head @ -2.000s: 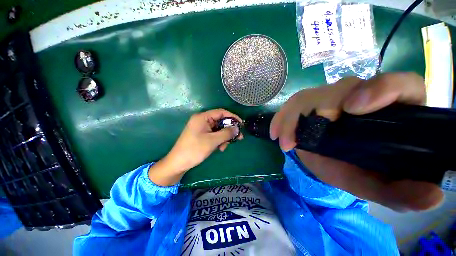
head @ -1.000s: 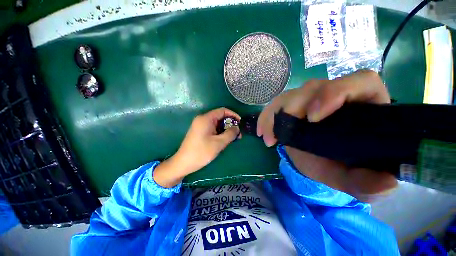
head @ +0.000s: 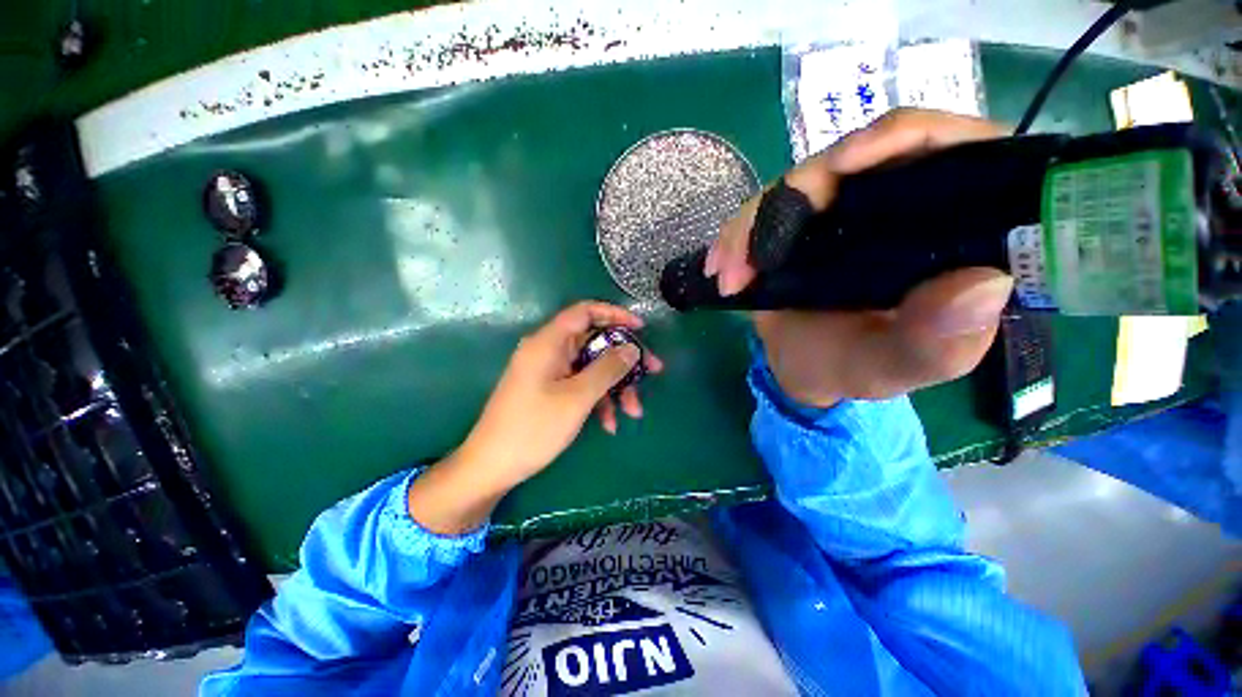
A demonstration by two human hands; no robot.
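My left hand (head: 538, 402) holds a small round dark unit (head: 609, 357) with silvery details in its fingertips, just below the screw dish. My right hand (head: 872, 320) grips the thick black electric screwdriver (head: 913, 225), which has a green-and-white label. The driver's nose (head: 688, 281) is at the lower right edge of the round screw dish (head: 667, 204), apart from the unit. The dish holds many tiny silvery screws. My right fingers and the driver cover part of the dish's right side.
Two round dark units (head: 239, 274) stand at the left of the green mat. A black blister tray (head: 96, 409) lies at the left edge. Zip bags (head: 872, 89), a black cord (head: 1069, 68) and paper (head: 1151, 361) are at right. A flat black device (head: 1024, 368) lies below the driver.
The driver and my right hand have moved up, away from the unit to the dish's edge. The driver's label now faces the camera. My left hand still holds the unit.
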